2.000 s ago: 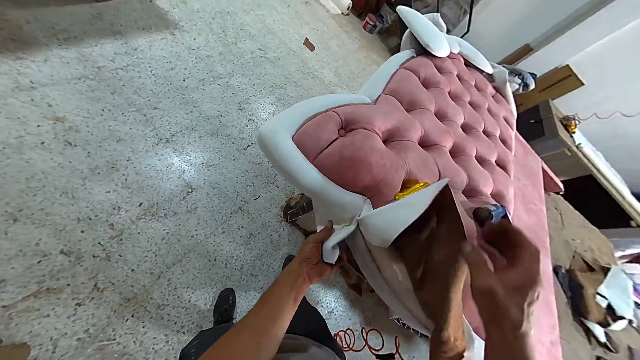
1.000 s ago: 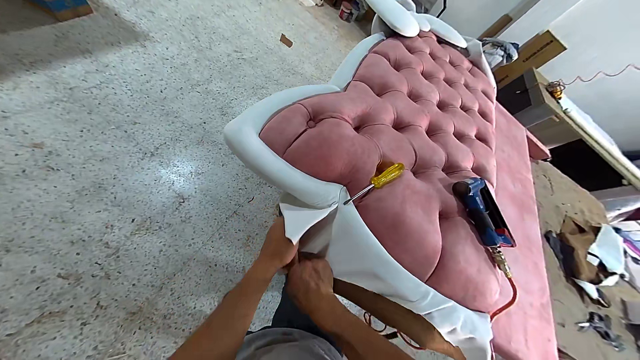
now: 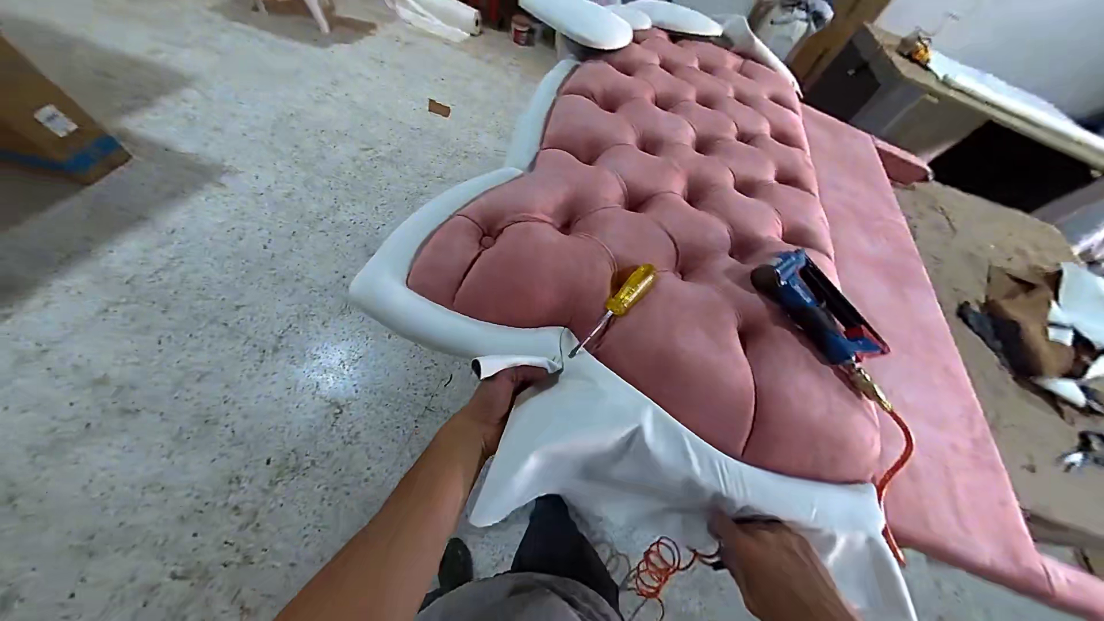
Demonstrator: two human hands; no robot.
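Observation:
A pink button-tufted headboard (image 3: 690, 198) with a padded white border (image 3: 405, 250) stretches away from me. My left hand (image 3: 504, 397) grips the white upholstery material near the border's inner corner, its fingers partly hidden under a folded flap (image 3: 517, 364). Loose white material (image 3: 604, 448) hangs along the near edge. My right hand (image 3: 768, 552) holds that material lower down at the right, fingertips partly hidden. A yellow-handled screwdriver (image 3: 631, 289) lies on the tufting, its tip at the border seam. To its right rests a blue pneumatic staple gun (image 3: 815, 306), joined to a red air hose (image 3: 901, 457).
A pink upholstered panel (image 3: 906, 293) runs along the right side. Fabric scraps (image 3: 1035, 319) lie on the brown surface beyond it. Coiled red hose (image 3: 660, 569) hangs near my legs. A cardboard box (image 3: 60, 129) stands at the far left.
My right hand has moved right along the near edge, away from my left hand. The white material now spreads between them. The staple gun and screwdriver stay on the tufting.

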